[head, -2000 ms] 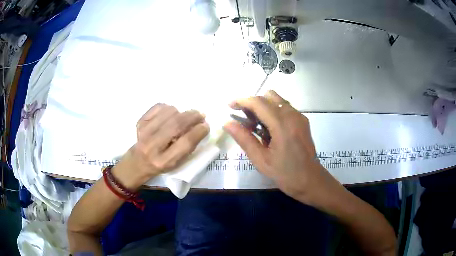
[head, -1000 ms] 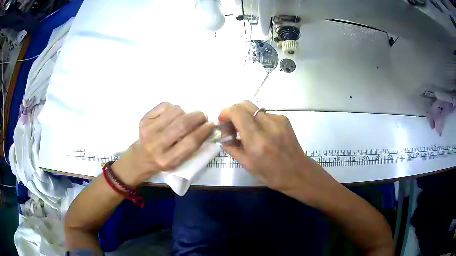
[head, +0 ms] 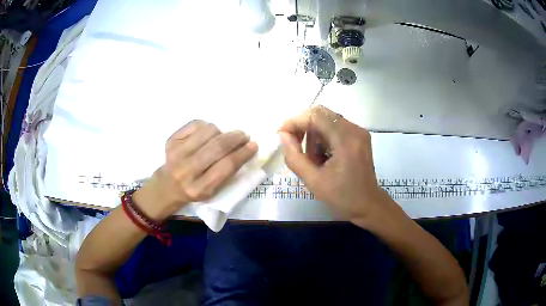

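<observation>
My left hand (head: 206, 161) is closed on a white fabric piece (head: 230, 194), whose folded end hangs below the hand over the table's front edge. My right hand (head: 329, 161) is to the right of it, with thumb and index fingertips pinched together at the fabric's edge. A dark metal part of the thread snips (head: 326, 154) shows inside my right palm; the rest is hidden by the fingers. Glare washes out the cloth between the hands, so what the fingertips pinch cannot be made out.
The white table has a printed ruler (head: 419, 188) along its front. The sewing machine's needle plate (head: 317, 64) and tension knob (head: 351, 54) are beyond my hands. A lamp (head: 257, 17) is left of them. White cloth (head: 36, 161) is piled at far left; a pink scrap (head: 527, 138) lies at right.
My right hand first moved in to my left fingertips, then back a little right. The snips showed between its fingertips earlier and now show within the palm. My left hand has barely moved.
</observation>
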